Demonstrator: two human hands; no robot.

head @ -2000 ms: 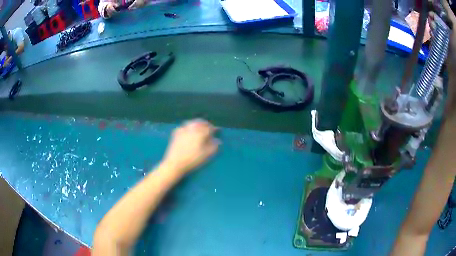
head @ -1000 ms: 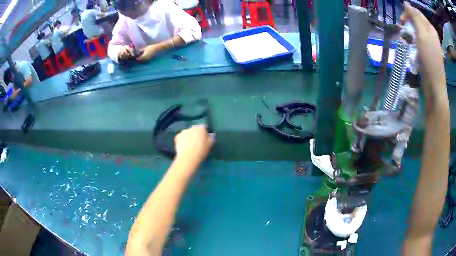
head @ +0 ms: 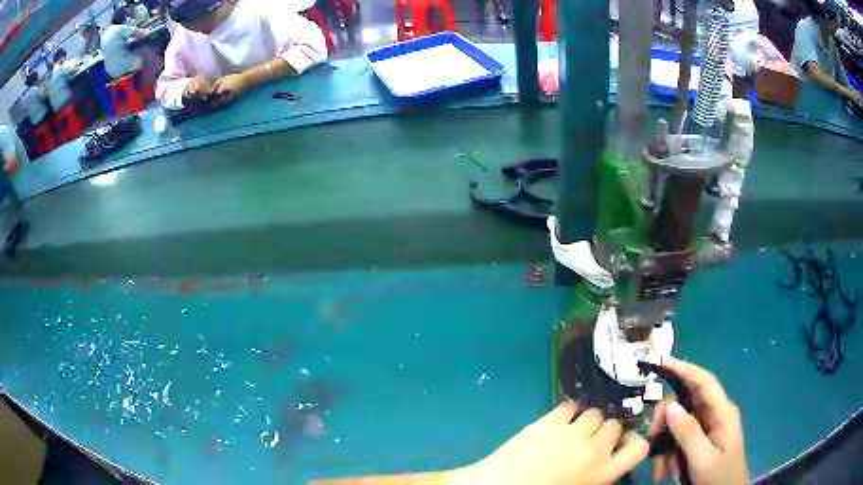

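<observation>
A black headband assembly is at the front of the green press, mostly hidden by my hands. Its small black end meets the white padded fixture under the dark metal ram. My left hand reaches in from the left, fingers closed around the lower part of the assembly. My right hand grips its right side with thumb and fingers. The white-wrapped lever handle stands upright at the right of the press, untouched.
Another headband lies on the green belt, partly behind the green post. Tangled black yokes lie right of the press. White scraps dot the left bench. Blue trays and a seated person are beyond.
My left hand has brought the headband from the belt to the press. My right hand has come down from the lever to the assembly. The view has shifted.
</observation>
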